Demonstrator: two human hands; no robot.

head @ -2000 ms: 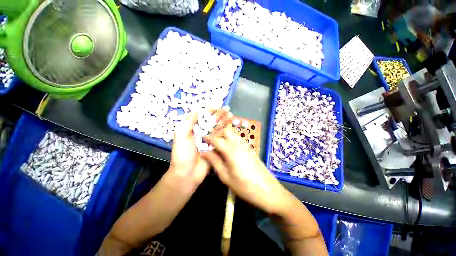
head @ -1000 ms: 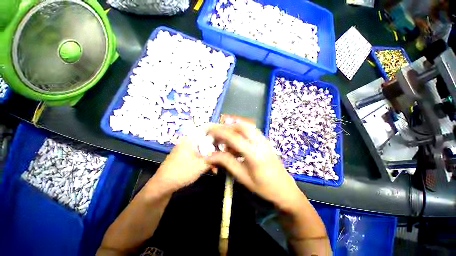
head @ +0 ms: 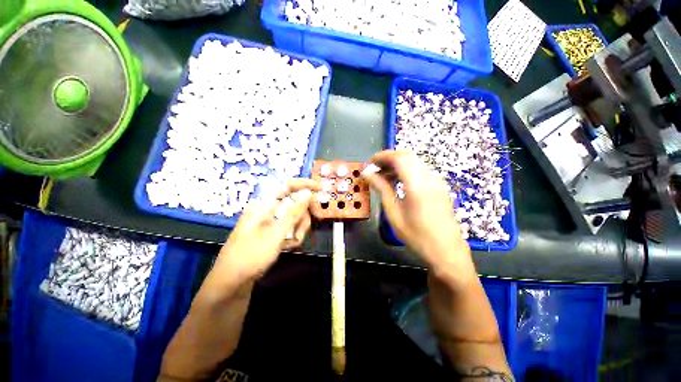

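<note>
The reddish-brown nine-hole loading fixture (head: 340, 212) lies on the bench between two trays. Its pale yellow handle (head: 339, 291) points toward me. White housings sit in some of its holes; others look dark and empty. My left hand (head: 272, 227) is at the fixture's left edge, holding several white housings (head: 282, 207) in its fingers. My right hand (head: 414, 198) is at the fixture's upper right, with a white housing (head: 369, 170) between thumb and finger. The left parts tray (head: 145, 179) holds white pieces. The right parts tray (head: 514, 216) holds speckled pinkish pieces and lies partly behind my right hand.
A green desk fan (head: 138, 82) stands at the left. A deeper blue bin (head: 358, 56) stands at the back. A metal bench press (head: 582, 149) and a small brass parts tray (head: 551, 43) are at the right. Blue bins show at lower left (head: 67, 336) and lower right (head: 567, 351).
My hands were close together over the fixture and have moved apart to either side, uncovering its holes. The view has shifted, so the trays and fan appear further left and higher.
</note>
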